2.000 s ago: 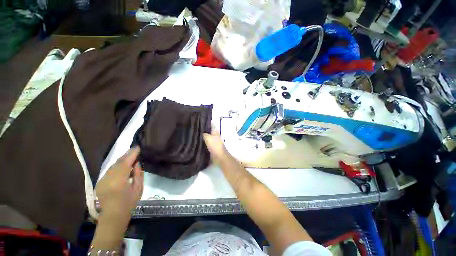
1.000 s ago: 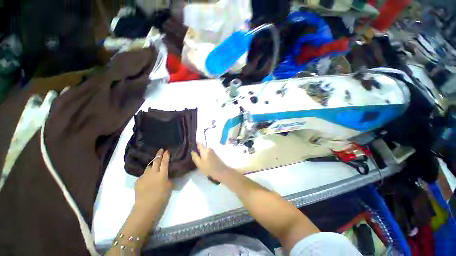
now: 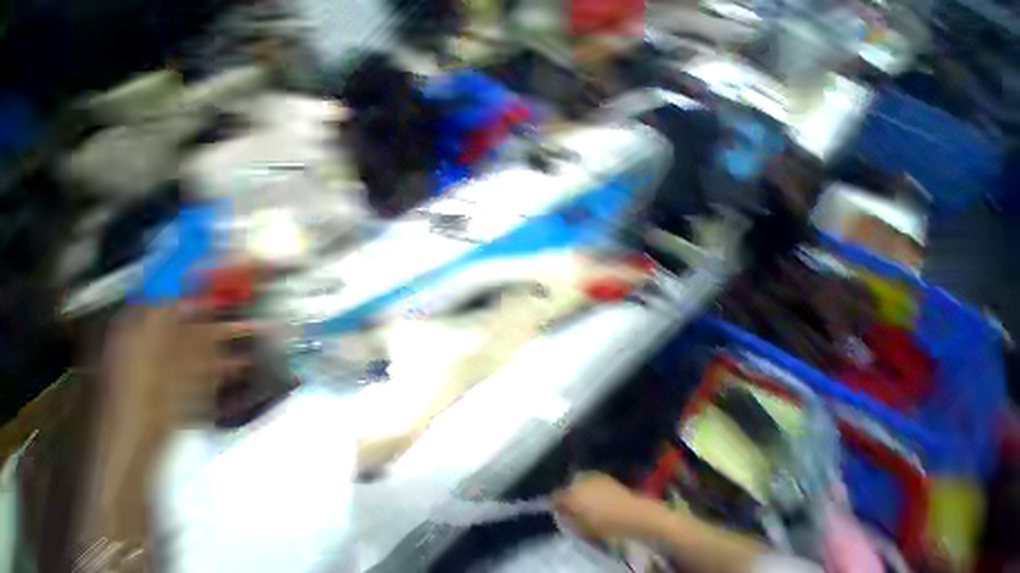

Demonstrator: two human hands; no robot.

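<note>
The view is strongly blurred. My left hand is at the left, its fingers reaching over a small dark brown patch, likely the stack of cut pieces; whether it grips them is unclear. My right hand is low, beyond the table's front edge, closed on the end of a narrow pale strip. The strip runs left from my fingers across the table edge. The white sewing machine with its blue stripe lies slantwise behind the white table.
A blue crate with brown, red and yellow cloth stands at the right. A red basket with pale and pink cloth is near my right hand. A red item lies at the machine's right. Blurred cloth heaps fill the back.
The view has swung right. My right hand has left the brown stack, moved right past the table edge, and now holds a pale strip. My left hand appears farther left and higher.
</note>
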